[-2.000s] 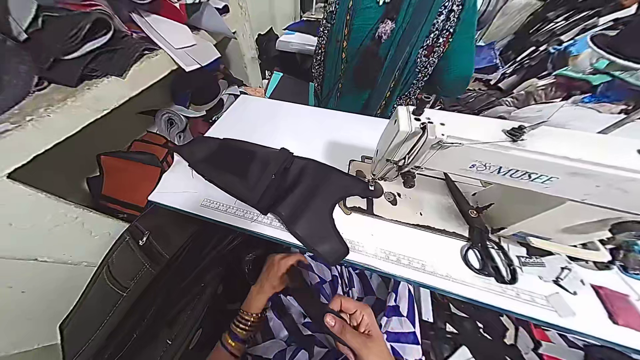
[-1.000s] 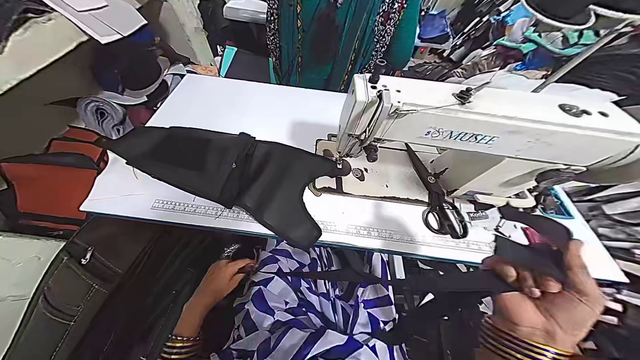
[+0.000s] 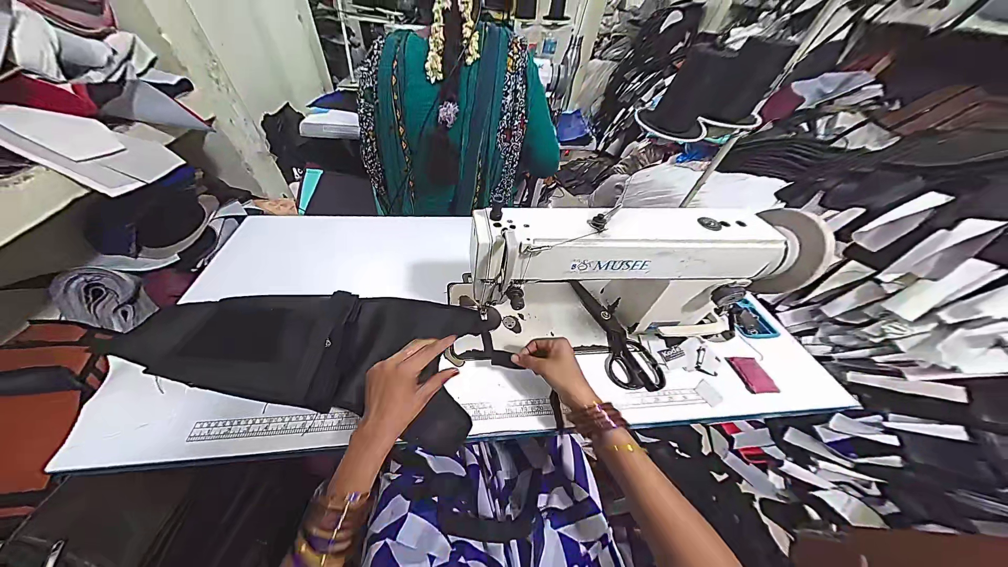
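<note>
A white Musee sewing machine (image 3: 630,256) stands on the white table. A cut black fabric piece (image 3: 260,342) lies across the table's left part, its right tip under the presser foot (image 3: 483,312). My left hand (image 3: 405,386) rests on this piece just left of the needle area, fingers spread. My right hand (image 3: 551,366) pinches a narrow black strip (image 3: 504,358) in front of the needle plate; part of the strip hangs down past the table edge. Black-handled scissors (image 3: 618,342) lie right of my right hand, blades toward the machine.
A printed ruler scale (image 3: 272,425) runs along the front of the table (image 3: 157,437). A maroon scrap (image 3: 752,375) and a blue tray (image 3: 754,319) are at the right. A person in green (image 3: 457,118) sits beyond the table. Fabric scraps (image 3: 937,276) crowd the right side.
My right hand has come from the table's right front edge to the needle area with the black strip. My left hand has moved from below the table edge up onto the black fabric piece.
</note>
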